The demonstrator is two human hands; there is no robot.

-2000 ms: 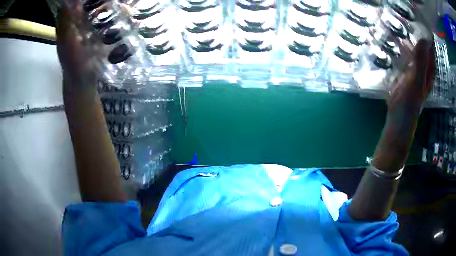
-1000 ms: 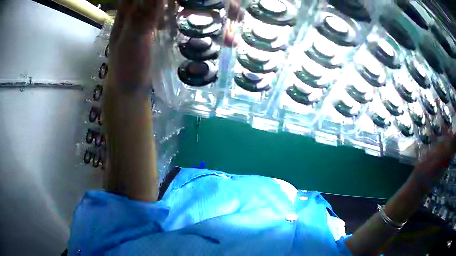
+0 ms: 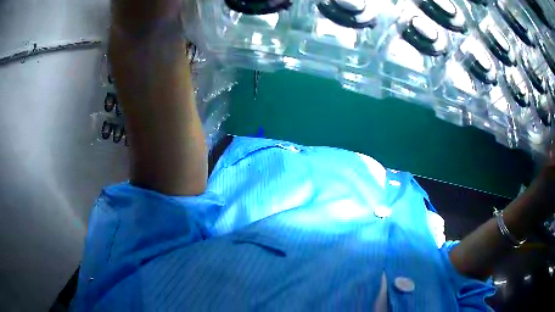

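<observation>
A clear blister tray (image 3: 365, 82) with rows of round black components (image 3: 423, 35) with pale centres fills the top and upper right, held up close to the camera and cut off by the edges. My left hand (image 3: 148, 11) is at the top edge beside the tray's left end; only its base and wrist show, and its fingers are out of the picture. My right hand (image 3: 545, 183) is dark and cut off by the right edge, at the tray's lower right corner. The tray hangs raised between both hands.
A green mat (image 3: 341, 122) lies below the tray. A stack of filled clear trays (image 3: 216, 100) stands partly behind my left forearm. Thin tweezers (image 3: 256, 84) and a small blue thing (image 3: 261, 131) are on the mat's left. A grey-white surface (image 3: 42, 140) is at far left.
The view has turned and tipped towards the smock. The tray now sits higher and further right in the picture, and both hands have slid further past the picture's edges.
</observation>
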